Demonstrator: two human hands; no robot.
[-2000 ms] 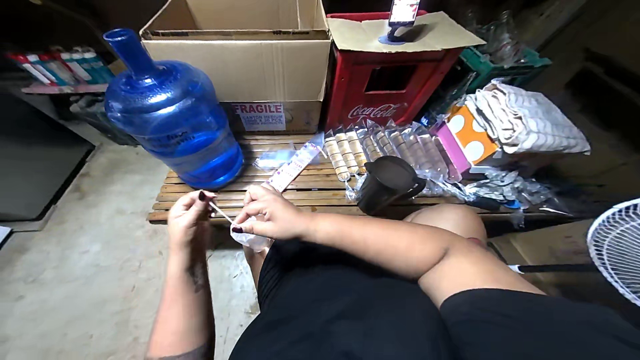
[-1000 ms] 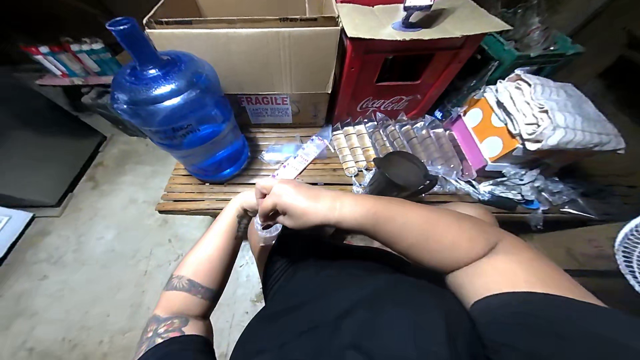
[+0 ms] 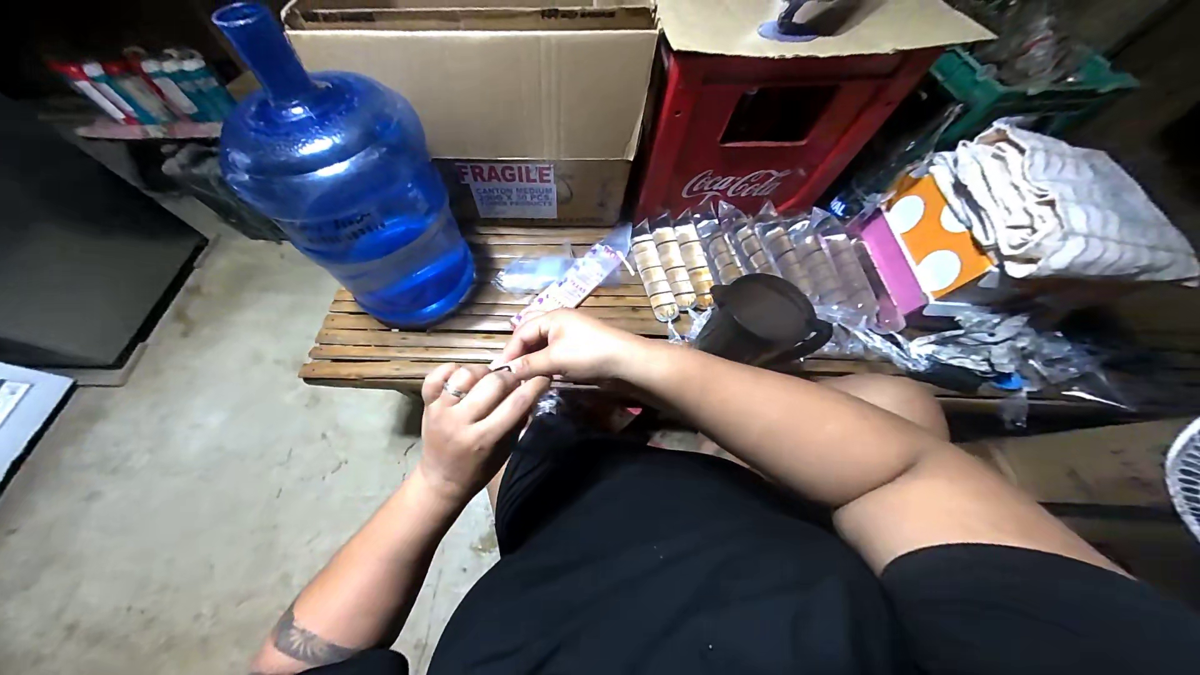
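Observation:
My left hand (image 3: pixel 473 422) and my right hand (image 3: pixel 567 347) meet over the front edge of a slatted bamboo bench (image 3: pixel 352 352). Their fingers are curled together on something small; a bit of clear plastic (image 3: pixel 548 403) shows just below them. What each hand grips is mostly hidden. Just beyond my right hand lies a printed plastic packet (image 3: pixel 577 281), beside a clear plastic bag (image 3: pixel 534 272). To the right, a row of clear plastic sleeves (image 3: pixel 750 253) holds stacked round brown pieces. A dark lidded pitcher (image 3: pixel 759 319) stands in front of that row.
A blue water jug (image 3: pixel 347 178) stands at the bench's left end. Behind are a cardboard box (image 3: pixel 469 94) and a red plastic crate (image 3: pixel 694 122). An orange and pink box (image 3: pixel 928 234), folded cloth (image 3: pixel 1078 206) and crumpled plastic (image 3: pixel 1003 347) lie right. A fan (image 3: pixel 1186 478) edges in.
My hands were apart with a thin strand between them two seconds ago; they came together, and clear plastic hung below them. Now they are still close together, with the left hand's back turned up.

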